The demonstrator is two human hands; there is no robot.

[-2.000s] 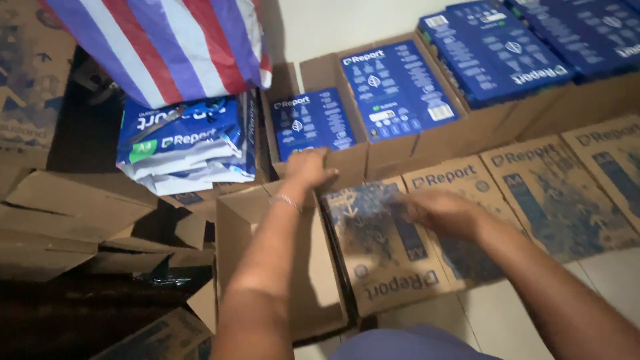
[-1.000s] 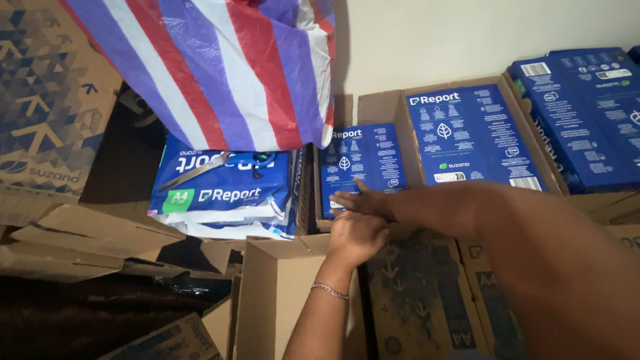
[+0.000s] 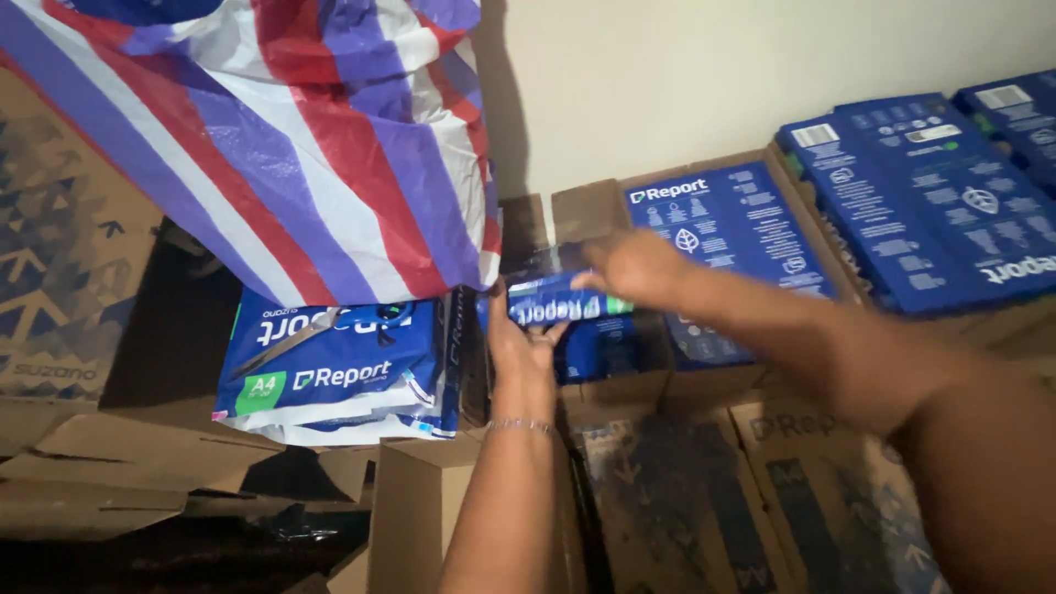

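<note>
My left hand point(image 3: 524, 342), with a bracelet on its wrist, grips the left and lower side of a blue Report paper ream point(image 3: 557, 301), tilted up on edge above a cardboard box point(image 3: 619, 392). My right hand point(image 3: 635, 268), blurred, is at the ream's upper right side; its fingers seem to touch it. Another blue ream point(image 3: 598, 346) lies lower in the same box. Just to the right, a second box holds a Report ream point(image 3: 726, 231) lying flat. Below my left forearm stands an open cardboard box point(image 3: 404, 511).
A striped plastic bag point(image 3: 330, 148) hangs at the upper left, over torn Report wrappers point(image 3: 330, 379) with scissors point(image 3: 289, 338) on them. Further blue reams point(image 3: 932, 206) lie at the right by the wall. Closed printed cartons point(image 3: 685, 495) stand at the lower right; opened cardboard point(image 3: 91, 470) is at the left.
The ream that lay flat in the box one second ago is now tilted up between my hands. My left hand has moved to its left side, and my right hand to its upper right.
</note>
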